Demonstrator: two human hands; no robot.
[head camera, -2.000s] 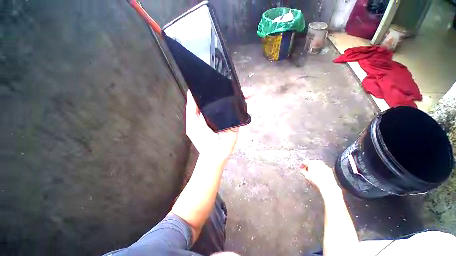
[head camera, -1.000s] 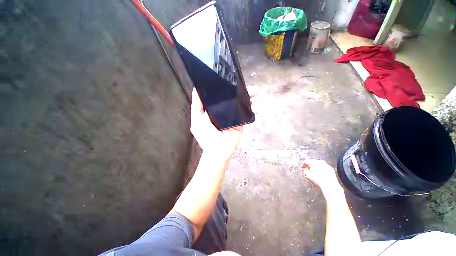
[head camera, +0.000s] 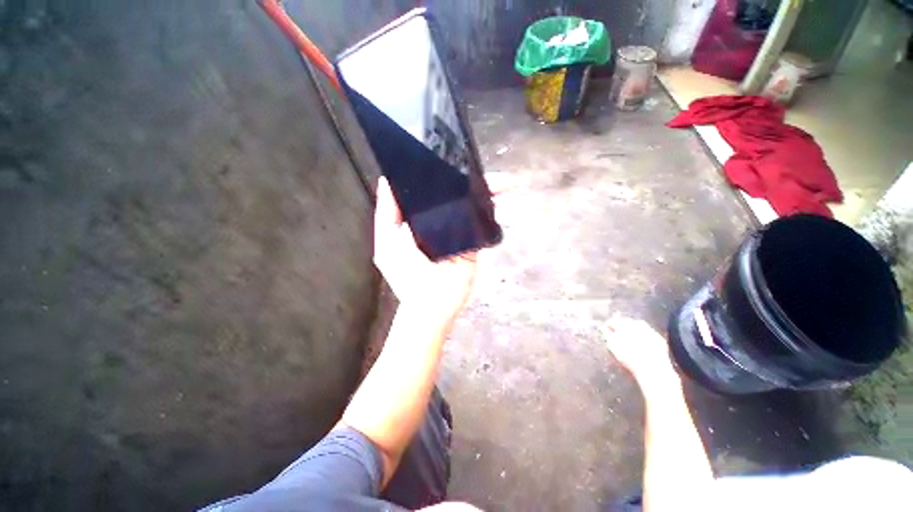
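My left hand (head camera: 425, 265) holds a smartphone (head camera: 420, 140) upright and tilted, gripping its lower end. The phone's screen is dark at the bottom and mirrors bright light at the top. My right hand (head camera: 638, 347) is low at the right, left of the black bucket and apart from it. It is overexposed, and its fingers look curled. I cannot make out whether it holds anything.
An open black bucket (head camera: 786, 305) stands on the concrete floor (head camera: 561, 400) at right. A green-lined waste bin (head camera: 561, 75) and a small can (head camera: 633, 77) stand at the back. A red cloth (head camera: 771, 150) lies at the doorway. An orange-red handle (head camera: 300, 40) leans at the left wall (head camera: 170, 250).
The phone and my left hand have shifted very slightly, along with small movement of the whole view. A reddish spot at my right fingertips no longer shows.
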